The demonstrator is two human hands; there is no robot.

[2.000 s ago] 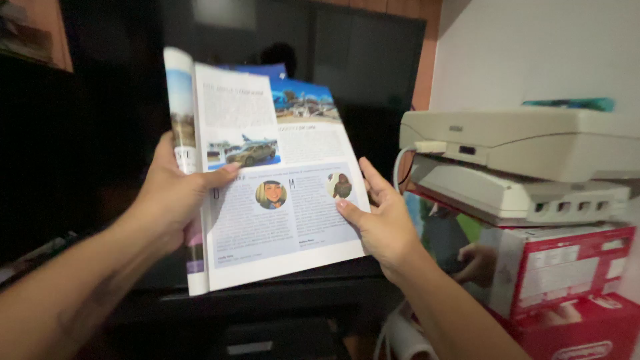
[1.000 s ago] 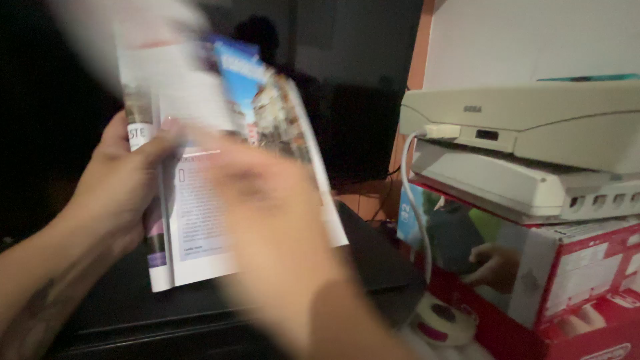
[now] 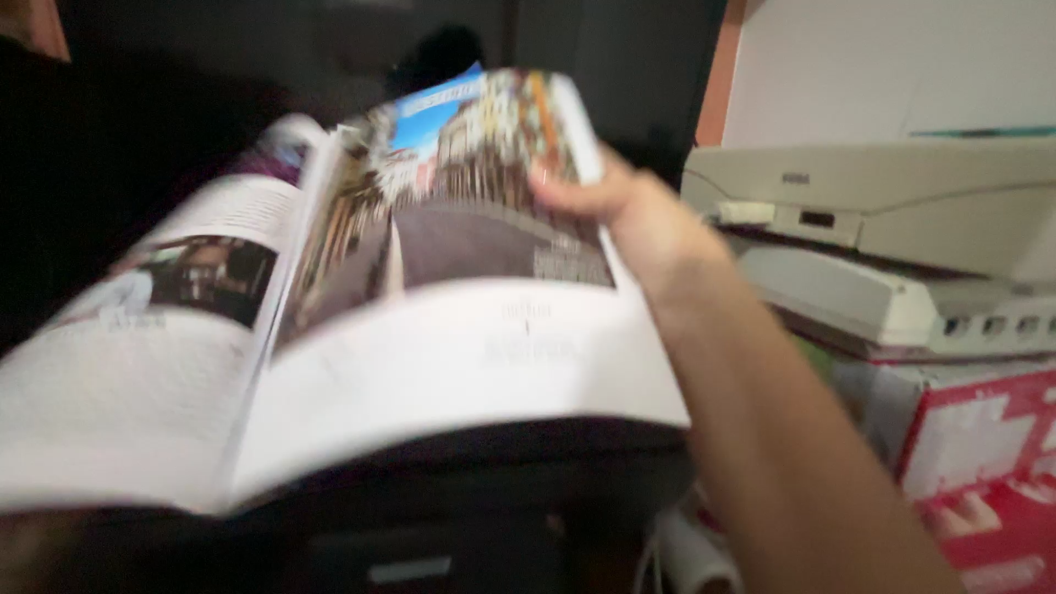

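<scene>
An open magazine (image 3: 429, 346) spreads across the left and middle of the view, somewhat blurred. Its right page shows a large street photo under a blue sky; the left page, curving away, carries text and a dark photo. My right hand (image 3: 635, 214) grips the right edge, thumb on the front of the page and fingers behind it. My left hand cannot be made out; the left page covers most of that side, and only a dim, skin-toned blur shows at the bottom left corner.
Behind the magazine stands a large dark, glossy screen (image 3: 627, 74). At the right, a beige Sega console (image 3: 907, 181) rests on another pale console (image 3: 833, 289) with several ports, above a red and white box (image 3: 982, 429). A white cable (image 3: 652, 561) hangs low, beside a dark surface.
The magazine has been turned to a different spread and opened wide, with its left page now showing. My right hand has moved from in front of the pages to the right edge. My left hand has dropped from clear sight.
</scene>
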